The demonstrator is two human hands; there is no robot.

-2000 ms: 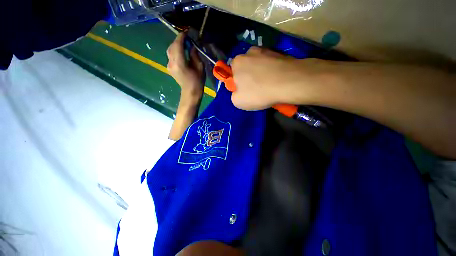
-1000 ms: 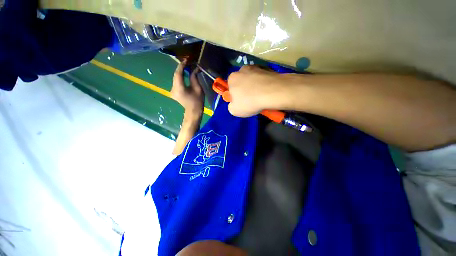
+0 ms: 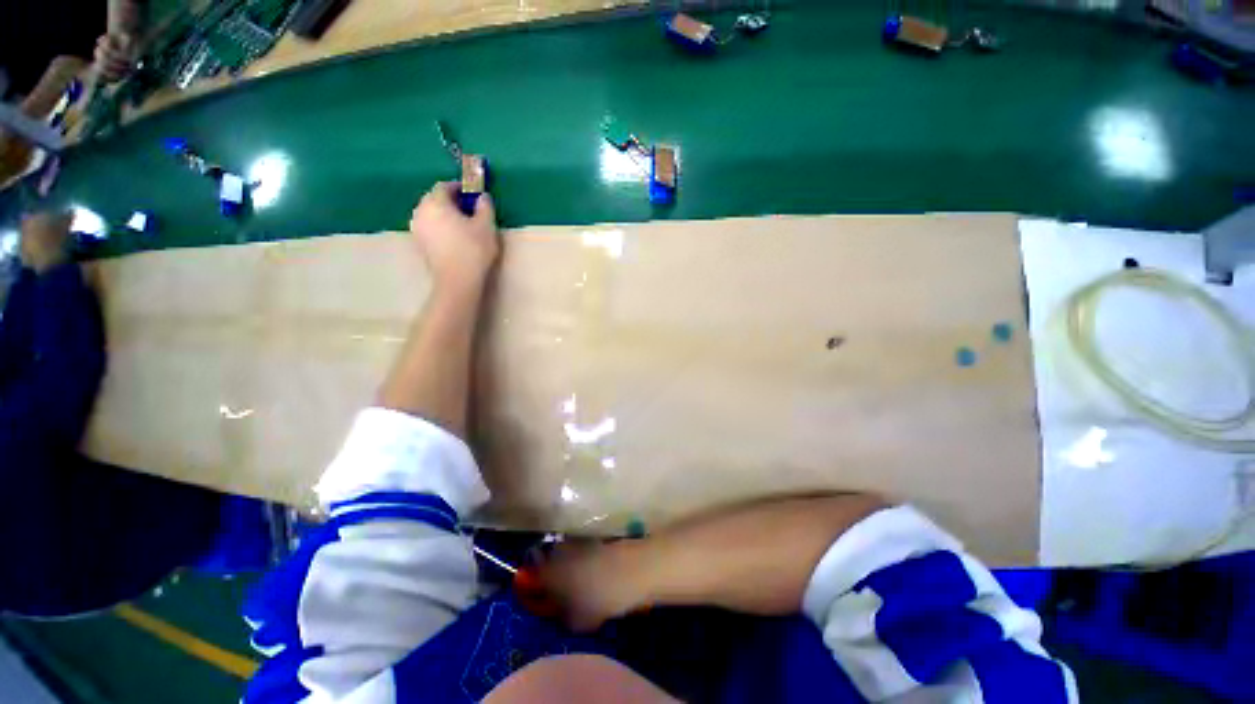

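My left hand (image 3: 457, 234) is at the near edge of the green conveyor belt, its fingers on a blue battery pack (image 3: 472, 176) with a brown pad on its face and short wires pointing away. My right hand (image 3: 571, 585) is low at my lap, below the table edge, closed around the orange-red handle (image 3: 531, 583) of a soldering iron (?). Its thin metal shaft (image 3: 494, 558) points left. The rest of the tool is hidden by the hand. Another battery pack (image 3: 663, 173) lies on the belt (image 3: 826, 151) to the right.
More blue packs lie along the belt, such as one at the top (image 3: 921, 35) and a white-faced one (image 3: 231, 191) at left. The brown-papered table (image 3: 743, 358) spans in front. Clear tubing (image 3: 1101, 360) lies on a white sheet (image 3: 1053, 481) at right. Other people's hands and a dark sleeve show at left.
The view has lifted from my lap to the table and belt. My left hand has left the lap and reached forward to a pack on the belt. My right hand still holds the orange-handled tool low.
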